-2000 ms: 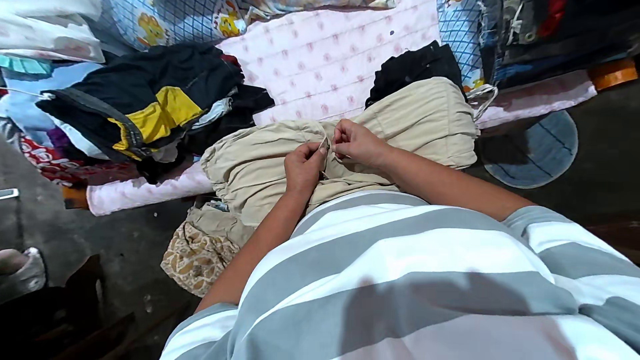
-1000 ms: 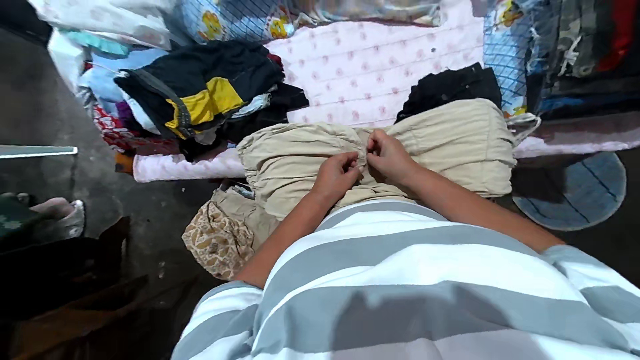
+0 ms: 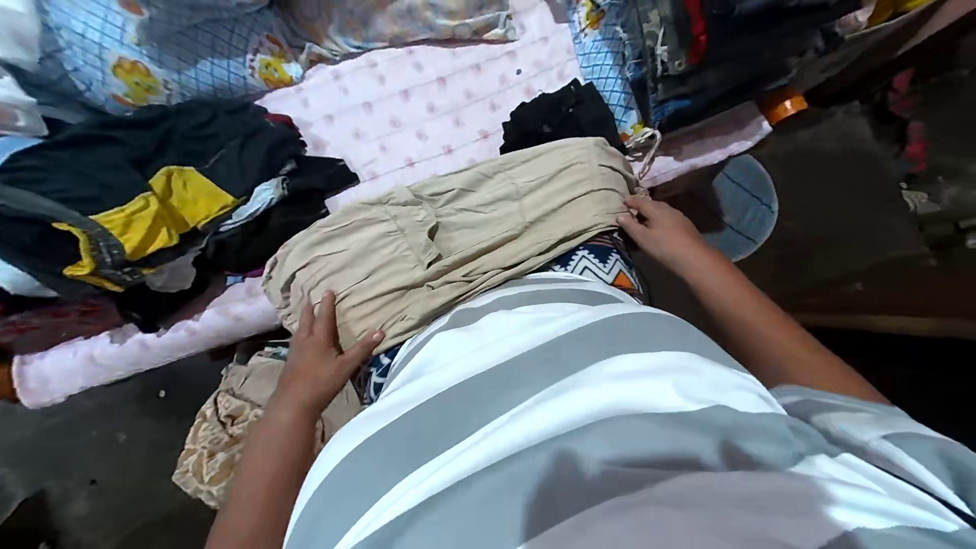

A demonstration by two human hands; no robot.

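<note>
A wrinkled beige garment lies across my lap, with a fabric flap near its middle. My left hand rests on its lower left end, fingers spread and not gripping. At the right end, my right hand pinches the garment's edge between thumb and fingers, close to a pale drawstring. A patterned navy, white and orange cloth shows beneath the beige one. A bunched beige and brown patterned cloth hangs below my left hand.
A pink dotted sheet covers the surface ahead. Black and yellow clothes are heaped at left, and a crumpled black garment lies beyond the beige one. Dark clothes are piled at upper right. A round bluish object is at right.
My hands, together at the middle of the beige garment before, have moved apart to its two ends. The flap at its middle now lies free of my fingers.
</note>
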